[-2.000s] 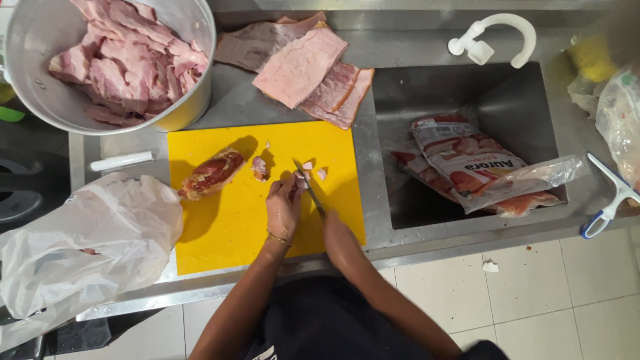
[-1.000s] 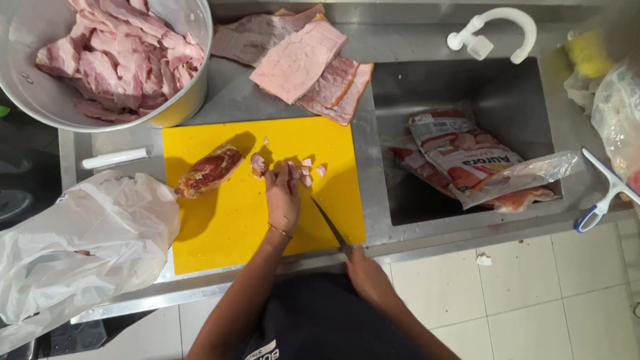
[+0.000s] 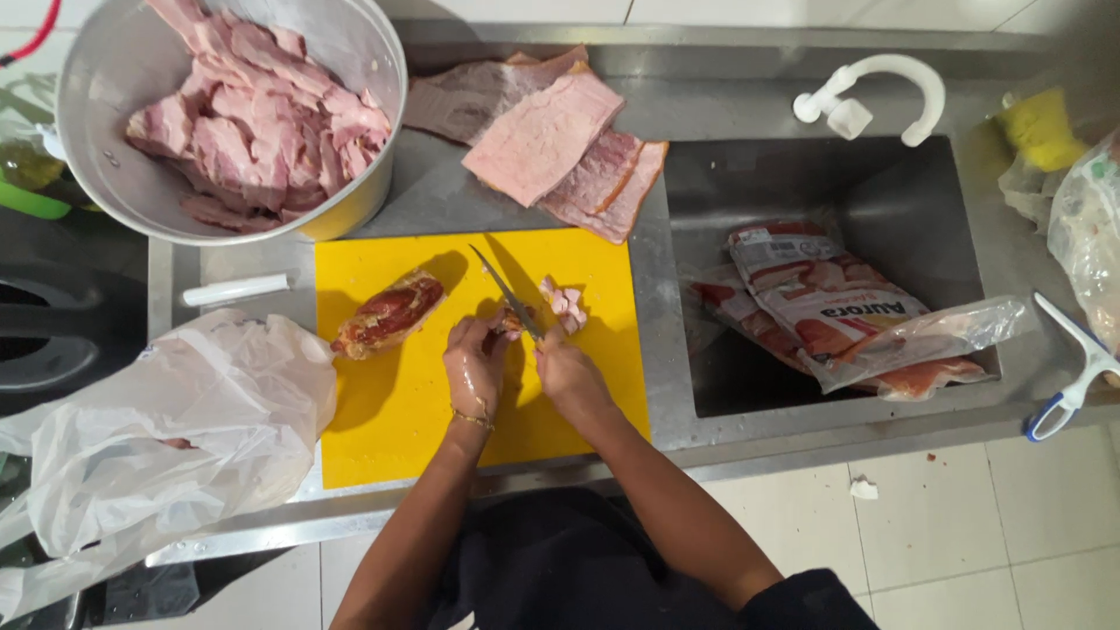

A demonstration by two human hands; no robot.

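Observation:
On the yellow cutting board [image 3: 394,437], my left hand [image 3: 473,359] pinches a small piece of cured meat [image 3: 510,322]. My right hand [image 3: 569,376] grips the handle of a kitchen knife [image 3: 506,291], its blade lying over that piece and its tip pointing to the upper left. Several small pink meat bits [image 3: 566,304] lie just right of the blade. A larger chunk of browned, smoked meat [image 3: 391,315] rests on the board left of my left hand. Slabs of pork rind [image 3: 542,136] overlap on the steel counter behind the board.
A large aluminium pot [image 3: 385,188] of meat pieces stands at upper left. A white plastic bag [image 3: 184,429] and a white stick-like object [image 3: 236,290] are at left. The sink [image 3: 910,184] holds packs of bacon [image 3: 831,297]; a white faucet [image 3: 884,79] is behind, a squeegee [image 3: 1081,359] at right.
The knife, which was lowered at the right of the board one second ago, is now up across the piece at my left hand. The meat bits now lie together to the right of the blade.

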